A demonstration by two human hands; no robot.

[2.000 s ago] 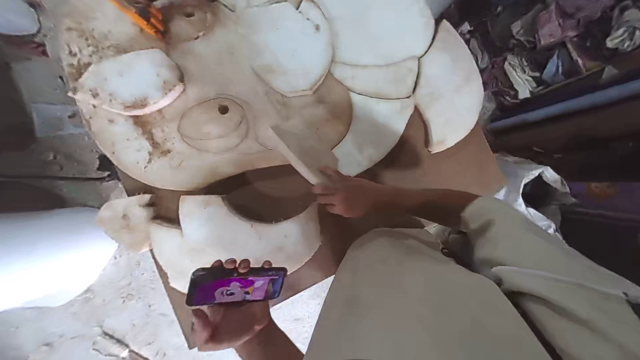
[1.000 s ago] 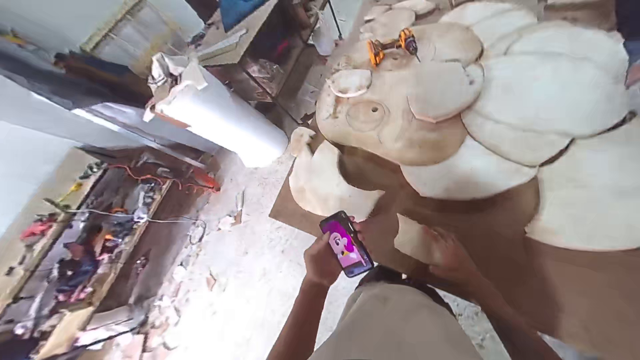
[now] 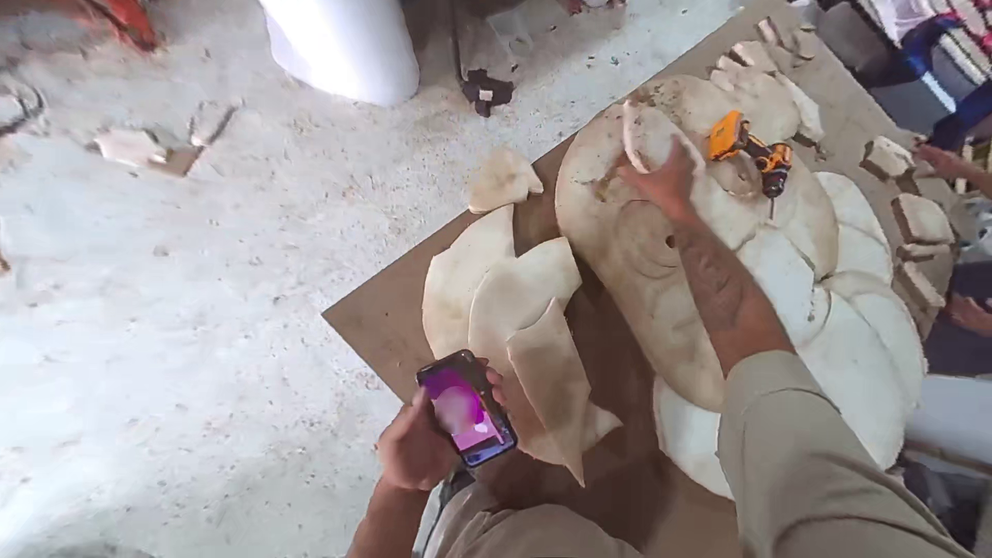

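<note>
A smartphone (image 3: 467,408) with a pink and purple picture on its lit screen is held in my left hand (image 3: 418,443). My right hand (image 3: 668,180) reaches over a large flat cut-out board (image 3: 612,256) and has its fingers at a pale, curved-edged piece (image 3: 634,139); part of that piece is hidden by the hand, and its grip is unclear. An orange and black cordless drill (image 3: 750,153) lies just right of the hand. Nearer the phone, a pointed flat piece (image 3: 549,380) rests on overlapping pale curved pieces (image 3: 492,283). A small pale piece (image 3: 502,181) is above them.
Everything lies on a brown sheet (image 3: 387,310). More pale rounded panels (image 3: 852,349) overlap on the right. Several small blocks (image 3: 922,219) line the far right edge, where another person's hand (image 3: 942,161) shows. A white roll (image 3: 341,46) stands on the dusty floor (image 3: 232,310).
My right hand has moved from the pointed flat piece, near the phone, up to the pale piece beside the drill. The pointed piece now lies on the curved pieces. The view has shifted strongly.
</note>
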